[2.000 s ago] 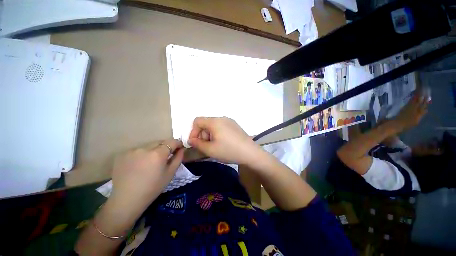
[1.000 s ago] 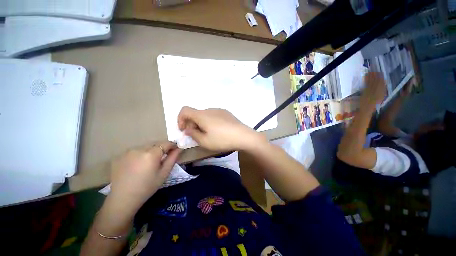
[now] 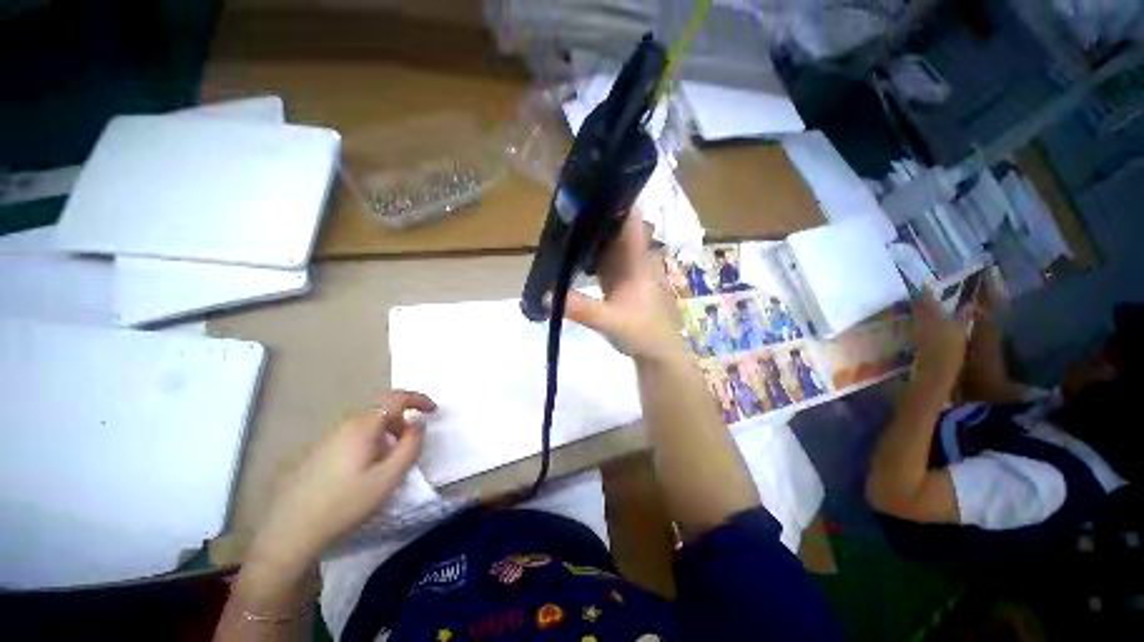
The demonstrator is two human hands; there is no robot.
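Note:
A flat white panel (image 3: 489, 389) lies on the bench in front of me. My left hand (image 3: 351, 470) is at its lower left edge, thumb and fingertips close together; whether something tiny is between them is too small to tell. The black electric screwdriver (image 3: 590, 188) hangs over the panel's right part, narrow end down. My right hand (image 3: 634, 301) is around its lower part, thumb beside the narrow end and fingers partly hidden behind the tool. Its bit does not show clearly. A black cord runs down across the panel.
White devices lie stacked (image 3: 201, 188) at left, another (image 3: 113, 439) nearer me. A clear tray of screws (image 3: 420, 188) stands behind. Printed picture sheets (image 3: 753, 339) lie at right, partly under white panels (image 3: 847, 276). A person (image 3: 991, 483) works at far right.
My right hand has left the panel's lower left corner and moved up and right to the screwdriver. The screwdriver now stands more upright. The view has shifted, showing the screw tray.

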